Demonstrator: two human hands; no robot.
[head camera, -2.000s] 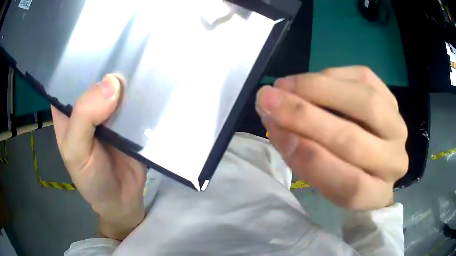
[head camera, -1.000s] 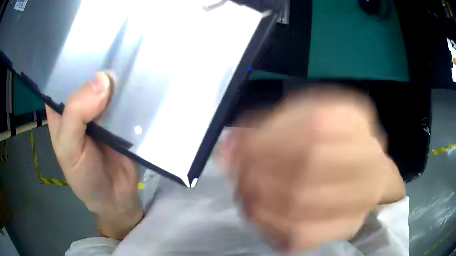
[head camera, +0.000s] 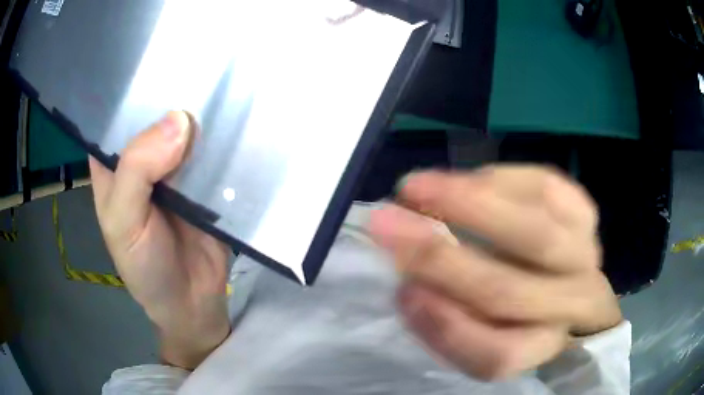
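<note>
A shiny silver LCD panel (head camera: 255, 116) with black edge tape and a small white barcode label is tilted in the upper left, its top cut off by the picture's edge. My left hand (head camera: 158, 224) grips its lower left edge, the thumb on the silver back and the fingers hidden behind. My right hand (head camera: 502, 266) is to the right of the panel's near corner, apart from it, slightly blurred, with the fingers curled. I cannot tell whether it holds anything small.
A green mat (head camera: 563, 85) lies at the upper right with a small black object (head camera: 584, 17) and cable on it. A black sheet (head camera: 455, 85) lies beyond the panel, with part of a grey metal piece (head camera: 449, 27). The grey floor (head camera: 46, 308) has yellow-black marking lines.
My right hand swung down and towards me, and is now a little higher again with its fingers more visible. The panel shifted slightly left, then back right, in my left hand.
</note>
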